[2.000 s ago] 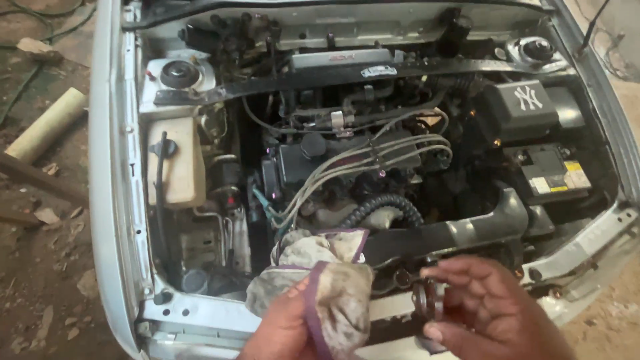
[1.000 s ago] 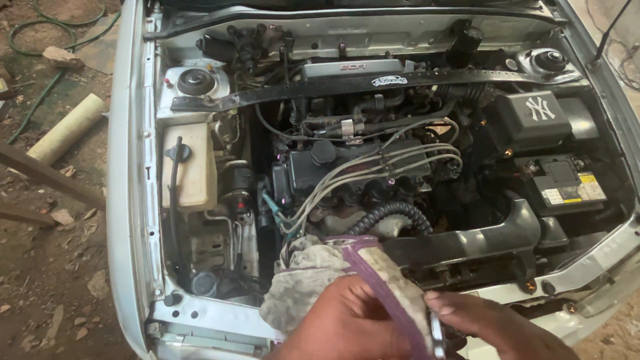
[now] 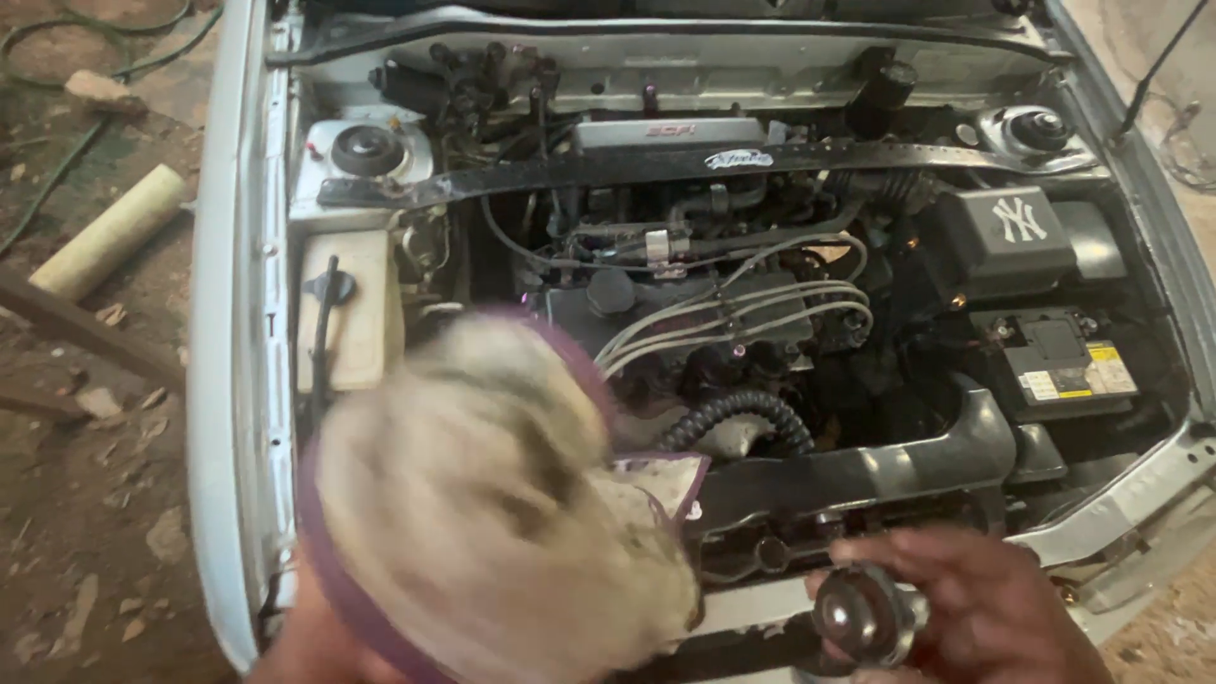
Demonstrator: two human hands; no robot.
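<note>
A dirty, off-white rag with purple edging [image 3: 503,513], blurred by motion, hangs from my left hand [image 3: 318,632] at the lower left and hides most of its fingers. My right hand [image 3: 978,608], at the lower right, holds a round metal cap, which looks like a radiator cap [image 3: 860,613], between fingers and thumb. Both hands are over the front of a car's open engine bay. Behind them lie the engine's valve cover [image 3: 560,309], the pale spark plug wires [image 3: 741,318] and a black corrugated hose [image 3: 736,408].
A black strut bar [image 3: 570,171] crosses the bay at the back. A white plastic reservoir [image 3: 347,332] stands at the left, a car battery [image 3: 1064,366] and a black box [image 3: 1007,237] at the right. On the dirt floor at the left lies a pale pipe [image 3: 114,233].
The rag and my left hand have moved to the left, apart from my right hand. One second ago the hands were together at the rag; now the round cap shows in my right hand.
</note>
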